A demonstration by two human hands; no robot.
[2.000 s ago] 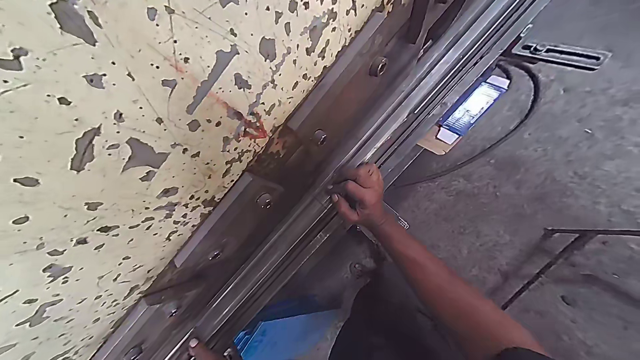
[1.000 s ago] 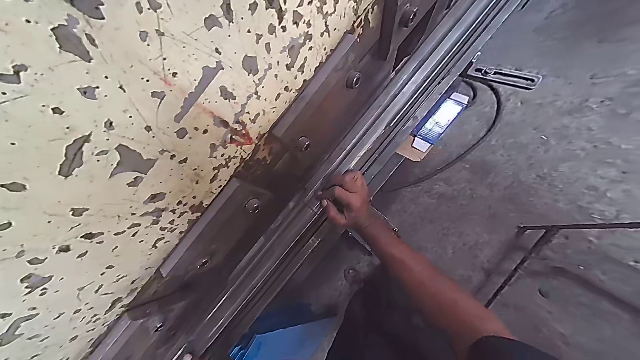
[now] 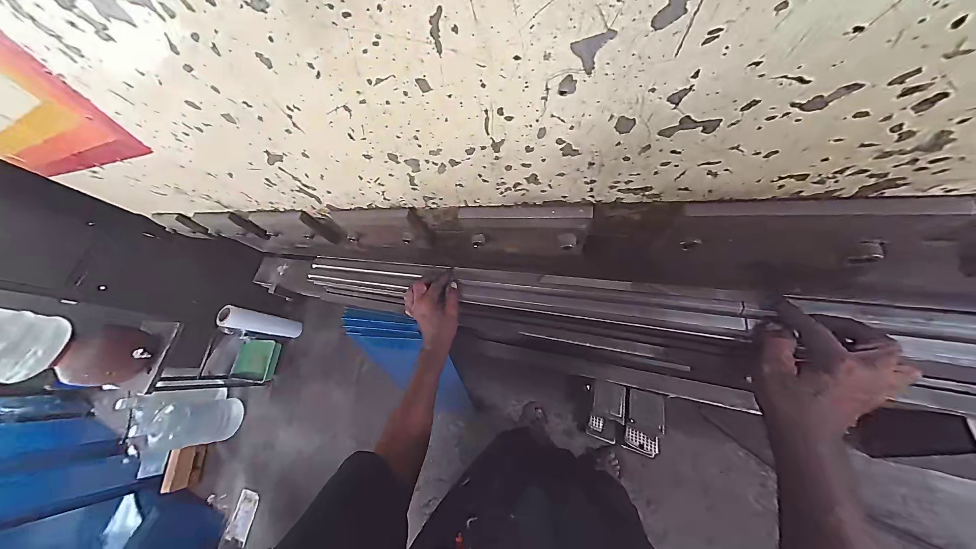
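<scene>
Long steel die rails (image 3: 610,306) run across the bed of what looks like a press brake, below a chipped cream-painted machine panel (image 3: 488,107). My left hand (image 3: 433,303) is closed over the edge of the rails left of centre, thumb and fingertips on the metal. Farther right, my right hand (image 3: 831,370) lies over the same rails, its fingers spread and blurred; whether it grips anything cannot be told. Bolted steel clamp plates (image 3: 518,229) line the panel's lower edge just above the rails.
Two foot pedals (image 3: 625,419) sit on the floor below the rails, near my feet. A blue sheet-like object (image 3: 412,358) stands under my left forearm. At left are a white roll (image 3: 259,322), a green box (image 3: 255,360), a clear plastic jug (image 3: 187,419) and blue panels (image 3: 61,465).
The view has swung round strongly, so the rails now run nearly level. My left hand, only partly visible at the lower edge two seconds ago, now shows fully on the rails.
</scene>
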